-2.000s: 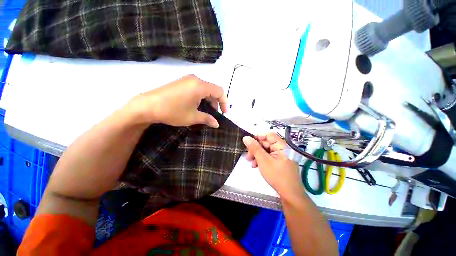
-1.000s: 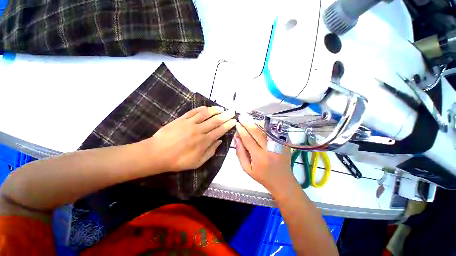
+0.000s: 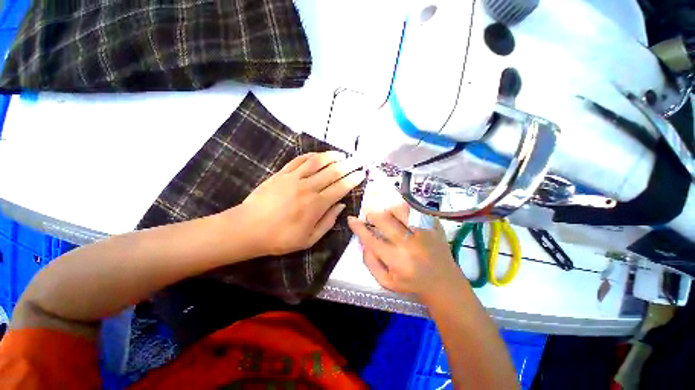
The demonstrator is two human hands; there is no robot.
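A brown plaid fabric piece (image 3: 236,152) lies on the white sewing table, its upper right edge running to the needle area (image 3: 392,174) of the sewing machine (image 3: 449,84). My left hand (image 3: 305,202) lies flat on the cloth, fingers spread towards the presser foot, pressing it down. My right hand (image 3: 400,247) is just right of the cloth, fingers bent, with fingertips at the cloth's right edge. Whether they grip it cannot be told. The needle itself is hidden by the machine head.
Stacked plaid pieces (image 3: 164,46) lie at the upper left of the table (image 3: 68,160). Scissors with green and yellow handles (image 3: 503,253) and a small black tool (image 3: 550,248) lie right of my right hand. Blue crates (image 3: 23,263) stand below the table edge.
The cloth's top edge was pinched between both hands; it is now laid flat at the needle area. My left hand has flattened on it. My right hand has moved slightly down from the needle area.
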